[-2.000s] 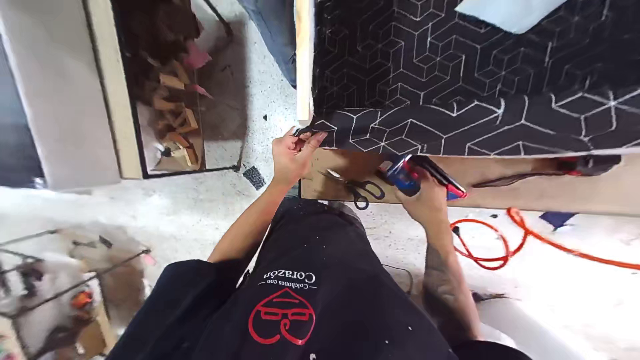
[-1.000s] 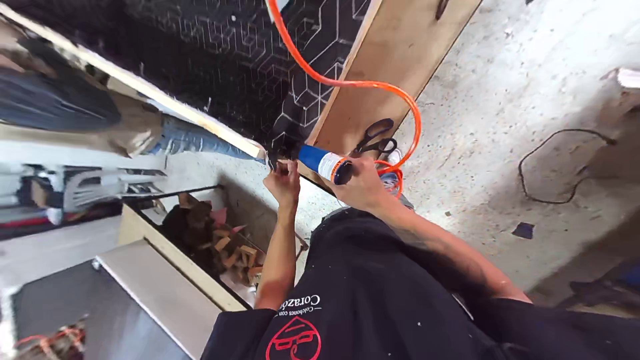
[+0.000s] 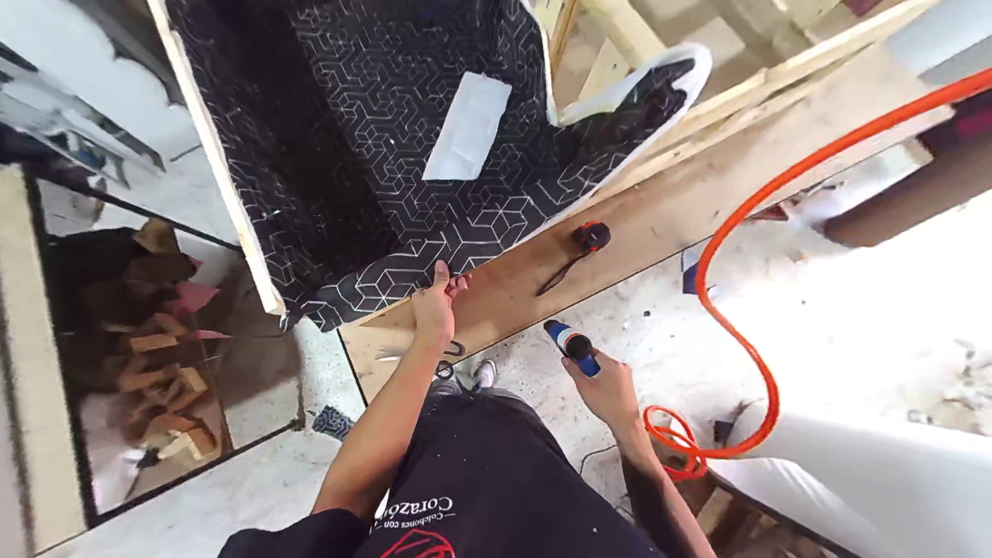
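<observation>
My left hand [image 3: 439, 301] is at the near edge of a black patterned fabric [image 3: 465, 240] with white geometric lines, its thumb and fingers at the border. The fabric covers a wooden frame [image 3: 225, 178]. In my right hand [image 3: 608, 386] is a blue pneumatic staple gun [image 3: 573, 349], held away from the fabric over the floor. Scissors [image 3: 446, 358] with black handles lie partly behind my left forearm on the wooden board [image 3: 504, 310]. Farther right on the board is a black and red tape measure [image 3: 594, 235] with a strap. A white piece of material [image 3: 468, 128] rests on the fabric.
An orange air hose [image 3: 728, 225] curves down the right side and coils near my right forearm. At left stands an open box frame [image 3: 58, 349] with wood offcuts [image 3: 167, 387]. A fabric scrap [image 3: 333, 422] lies on the floor. Bare wooden framing [image 3: 744, 85] extends at upper right.
The staple gun was at the fabric's corner beside my left hand and is now away from it, over the floor. My left hand has moved from the corner along the fabric edge. The view has turned strongly.
</observation>
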